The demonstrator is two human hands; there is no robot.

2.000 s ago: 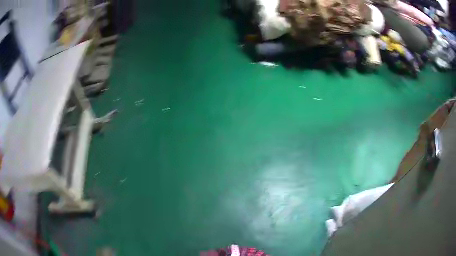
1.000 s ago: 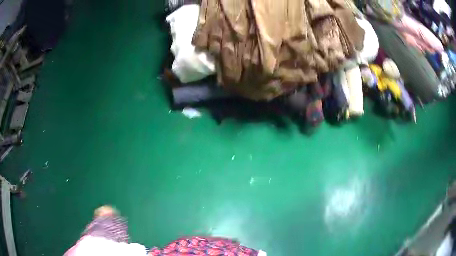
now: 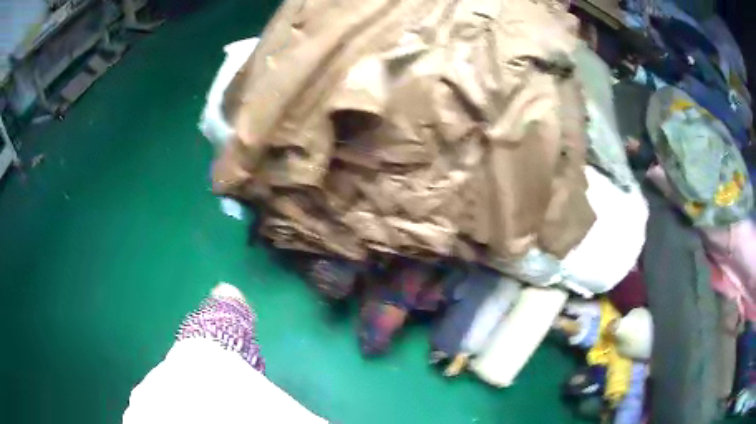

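A large pile of crumpled brown fabric [image 3: 414, 141] lies in front of me, on top of white bundles [image 3: 609, 236] and fabric rolls. My left hand [image 3: 224, 302] seems to be the blurred shape at the lower left, with a purple-and-white knit cuff or glove, a pale tip and a white sleeve. It is over the floor, apart from the pile. Its fingers cannot be made out, and no held thing shows. My right hand is out of the picture.
The green floor [image 3: 108, 273] lies left of the pile. A cream roll [image 3: 518, 335], yellow fabric [image 3: 617, 356] and a long dark grey-green roll [image 3: 684, 306] lie at the right. A pale frame or rack [image 3: 50, 58] stands at the upper left.
The brown pile is nearer and larger, lower in the picture. The knit-cuffed limb reaches further up into view. The white table and grey-green surface seen earlier have left the picture.
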